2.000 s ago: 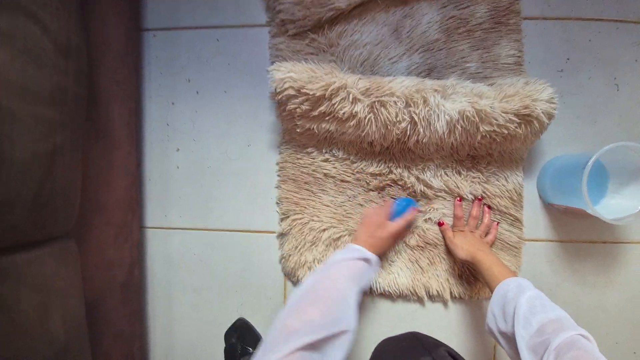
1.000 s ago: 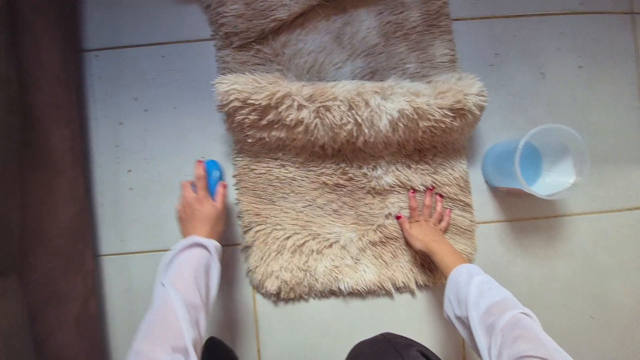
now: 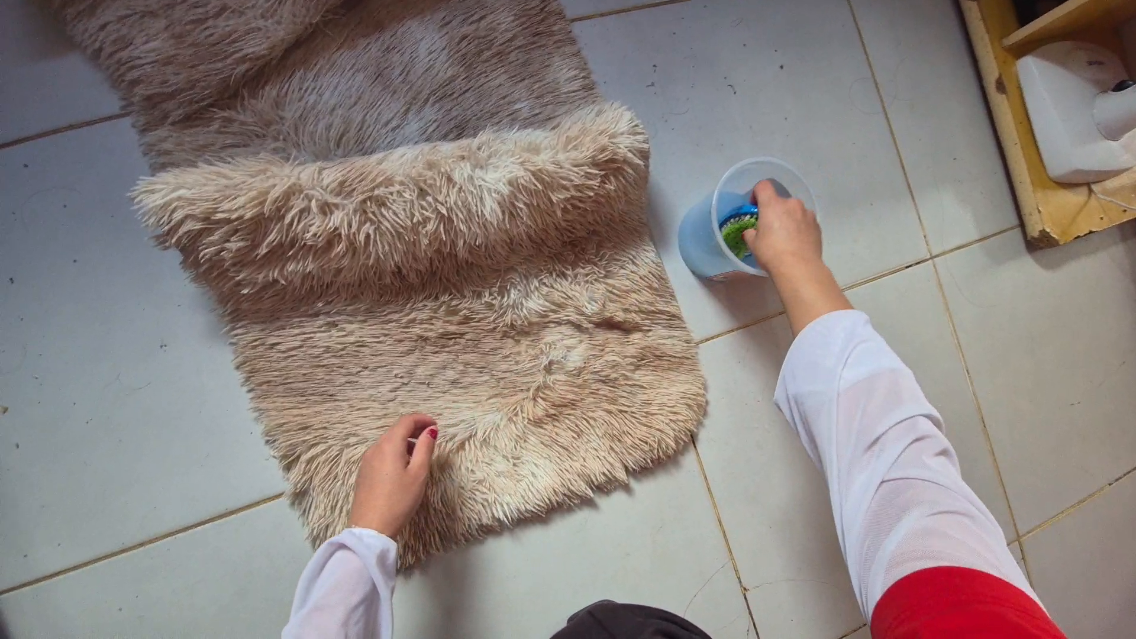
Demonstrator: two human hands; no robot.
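A shaggy beige rug (image 3: 461, 355) lies on the floor, with a raised fold across it. My left hand (image 3: 395, 475) is over the rug's near left part, its fingers curled; whether it grips any pile cannot be told. On the right, my right hand (image 3: 785, 226) reaches into the mouth of a clear plastic container (image 3: 701, 240) of blue liquid. It holds a blue scrub brush with green and white bristles (image 3: 738, 232), the bristles facing left inside the rim. Part of the brush is hidden by the fingers.
White floor tiles (image 3: 1047, 382) with dark joints surround the rug. At the upper right stands a wooden shelf or crate (image 3: 1021, 177) holding a white plastic jug (image 3: 1065, 115). Dark-clothed part of my body shows at the bottom edge.
The blue brush was in my left hand beside the rug; now my right hand has it at the container. My right hand has left the rug, and my left has come over it. The view has shifted right.
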